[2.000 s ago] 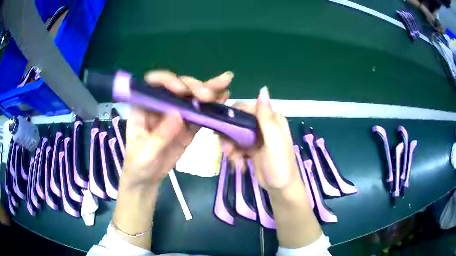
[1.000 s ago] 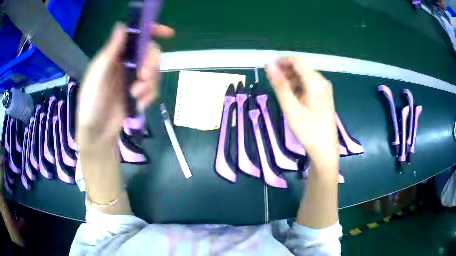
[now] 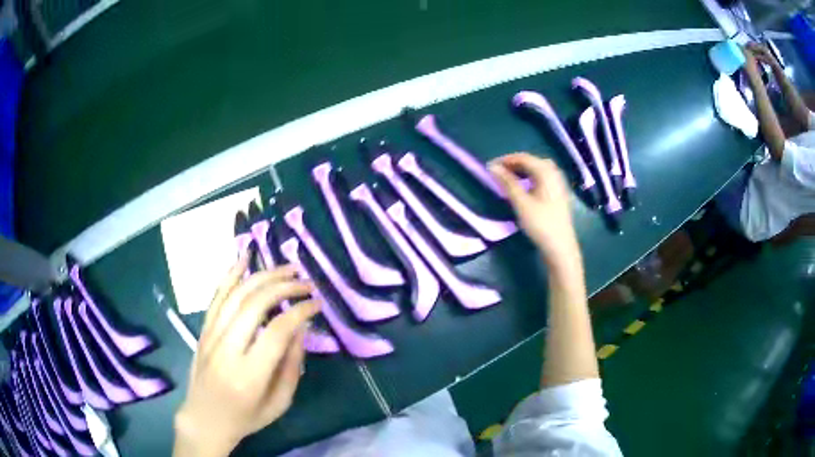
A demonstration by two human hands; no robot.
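Note:
Pink-purple and black 3D printing pens (image 3: 344, 228) lie side by side, slanted, on the dark green bench. My right hand (image 3: 536, 196) has its fingers closed at the near end of one pen (image 3: 457, 153) at the back of this group; its far end points to the rail. My left hand (image 3: 250, 344) hovers over the left pens of the group, fingers spread and curved, no object seen in it. It partly hides those pens. A white sheet (image 3: 201, 254) lies behind it, and a slim pale stick (image 3: 179, 323) lies at its left.
More pens (image 3: 85, 348) lie at the far left with a white scrap (image 3: 100, 430). Several pens (image 3: 590, 147) lie apart on the right. A pale rail (image 3: 357, 107) runs along the bench's back. Another person's arms (image 3: 770, 107) are at the right, near a light-blue object (image 3: 726, 58).
The view has swung right. The pen held up in my left hand is no longer there, and that hand is now low over the row. My right hand is now at a pen's end.

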